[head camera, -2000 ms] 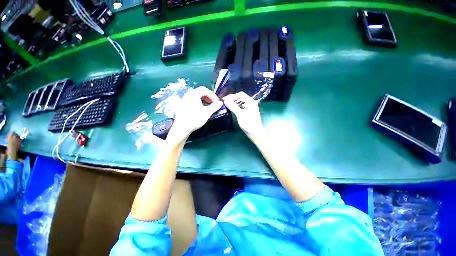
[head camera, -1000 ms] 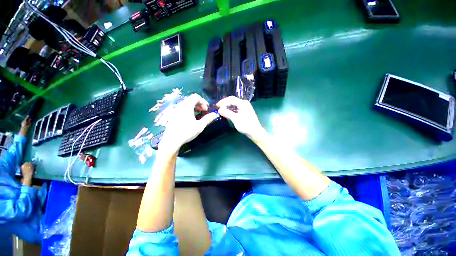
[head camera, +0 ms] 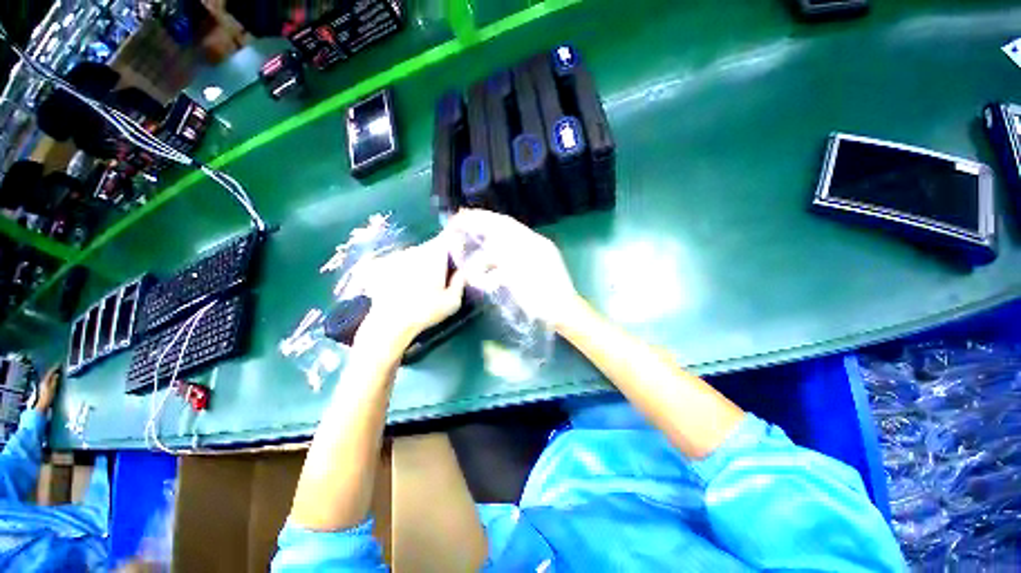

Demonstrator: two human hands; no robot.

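My left hand and my right hand meet over a black device or cover lying on the green mat. My right hand is closed on crinkled clear plastic, which hangs across its palm side towards me. My left fingertips touch or nearly touch the right ones; whether they hold anything is hidden. Just beyond stands a block of black covers on edge, with blue-rimmed ovals on their ends. Small pale slivers in clear plastic lie left of my left hand.
A small handheld device lies beyond. A larger tablet lies right. Two keyboards with white cables, a red connector and a slotted tray are left. A carton and plastic-filled blue bin flank me. Another person's hand is far left.
The clear plastic has moved from beyond my fingers, beside the black covers, to my side of the right hand. My hands have closed in on each other. The view has shifted.
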